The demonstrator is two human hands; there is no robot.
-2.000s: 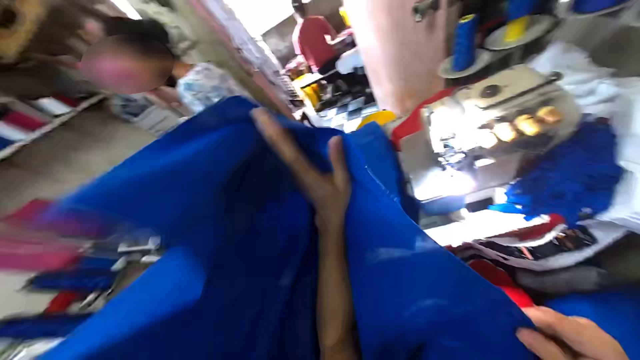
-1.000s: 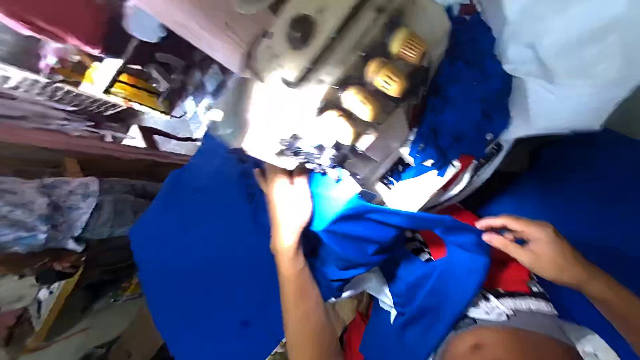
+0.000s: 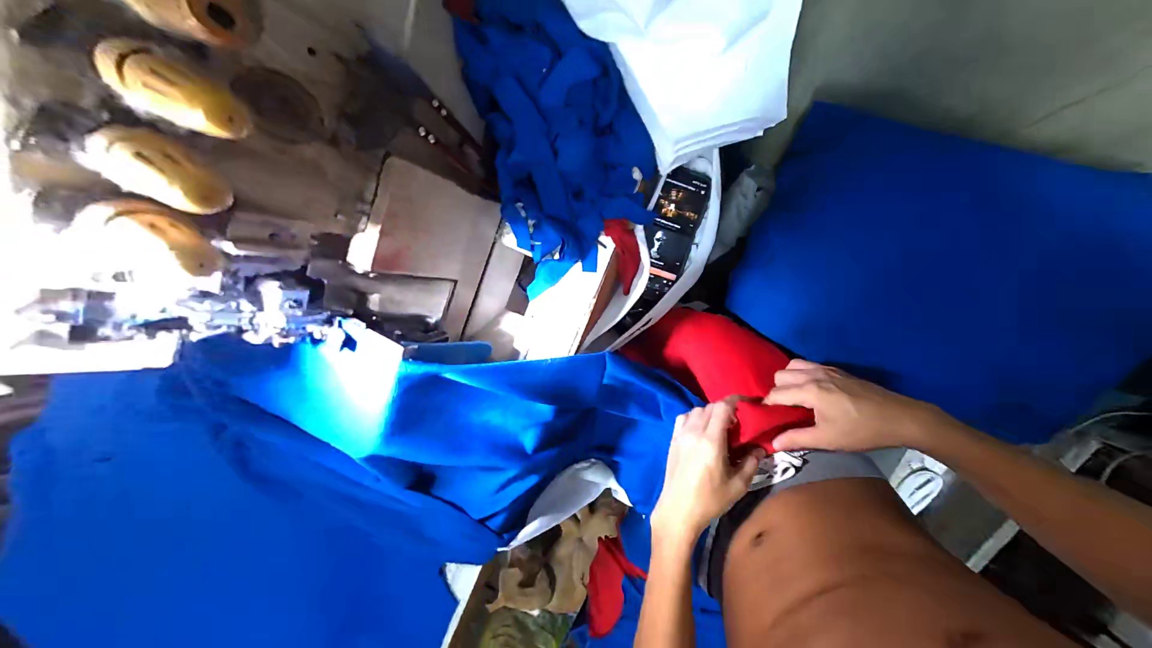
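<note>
A large blue fabric piece (image 3: 504,409) runs from under the lit presser area of an industrial sewing machine (image 3: 270,225) toward my lap, and spreads wide at the lower left. Red fabric (image 3: 720,360) lies across my lap. My left hand (image 3: 706,459) pinches the near edge of the red fabric with its fingertips, beside the end of the blue piece. My right hand (image 3: 832,405) grips the same red fabric from the right, its fingers close to those of my left hand. The machine's needle is lost in the glare of its lamp.
Blue fabric scraps (image 3: 567,135) are heaped behind the machine bed, beside white cloth (image 3: 702,63). A phone with a lit screen (image 3: 675,225) rests in a white-edged holder. A big blue fabric pile (image 3: 945,270) stands at the right. Brown and red scraps (image 3: 607,585) lie below.
My left hand has left the blue fabric near the machine's presser area and come to the red fabric at my lap. My right hand has let go of the blue fabric and taken the red.
</note>
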